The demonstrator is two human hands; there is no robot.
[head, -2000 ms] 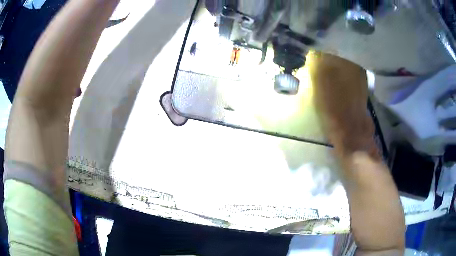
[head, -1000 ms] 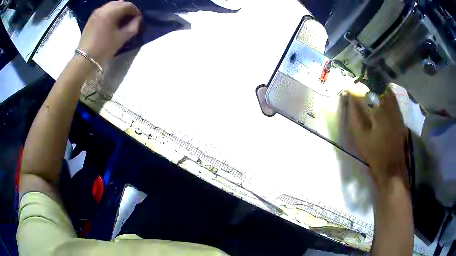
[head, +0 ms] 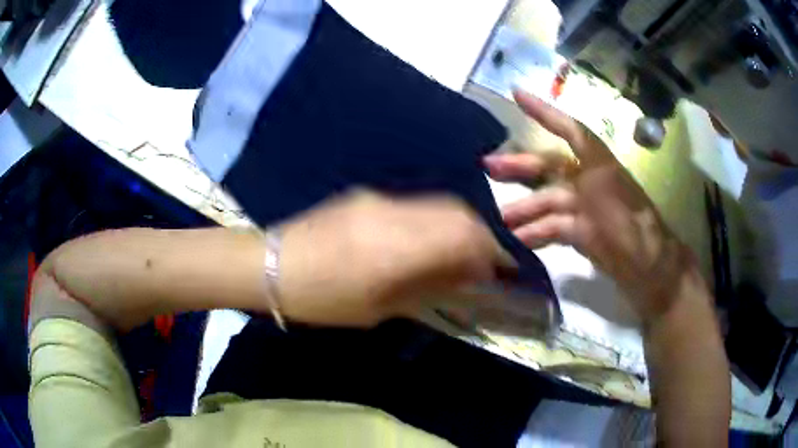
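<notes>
A dark fabric panel [head: 359, 114] lies across the white table in front of me, with a light blue-grey fabric piece [head: 254, 87] along its left part. My left hand [head: 394, 258], blurred, is over the panel's near edge with its fingers at the lower right corner; the fingertips are blurred and their hold is unclear. My right hand [head: 586, 188] is at the panel's right edge, fingers spread, beside the needle plate [head: 507, 66]. Its fingertips are at or just over the cloth edge.
The sewing machine head [head: 691, 44] is at upper right, with a ribbed knob [head: 649, 132] below it. A white piece [head: 713, 149] hangs beside the knob. A slim dark tool [head: 717, 232] and a black flat object [head: 754, 346] lie at right. More dark cloth [head: 175, 39] is at upper left.
My left hand has moved from the upper left to the front middle, and the dark panel now covers the table's middle. My right hand has come away from the knob, fingers spread.
</notes>
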